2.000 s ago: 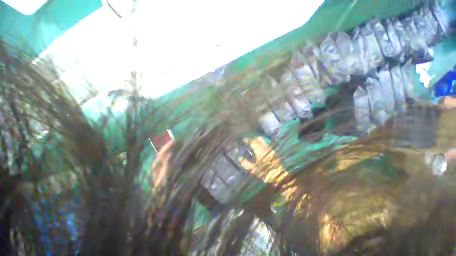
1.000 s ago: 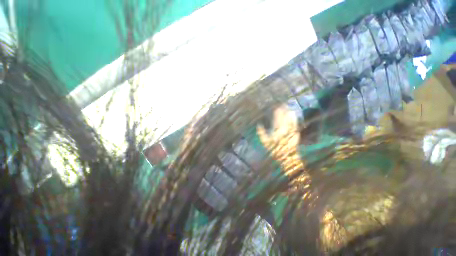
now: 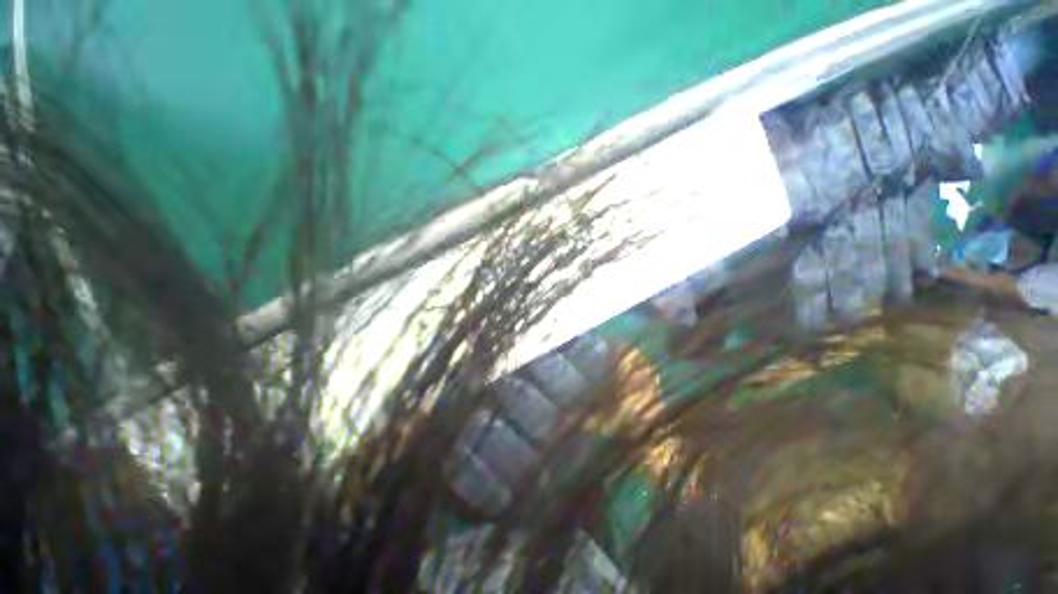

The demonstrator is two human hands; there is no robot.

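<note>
A short row of dark-grey units lies on the green mat, partly behind strands of hair. My right hand is at the right end of this row, blurred and crossed by hair; its fingertips and whether it grips a unit cannot be made out. My left hand cannot be seen; dark hair covers the left side. Longer overlapping rows of bagged grey units run to the upper right, with a shorter row below them.
A bright white strip crosses the bench beside the rows, with a pale rail along its far side. Crumpled clear plastic lies at right. Shiny film shows at the bottom. Hair hides much of the foreground.
The view has shifted, and the red block is no longer visible. My right hand was spread above the units one second ago and is now lower, against their right end. The left-side fingers seen earlier are hidden.
</note>
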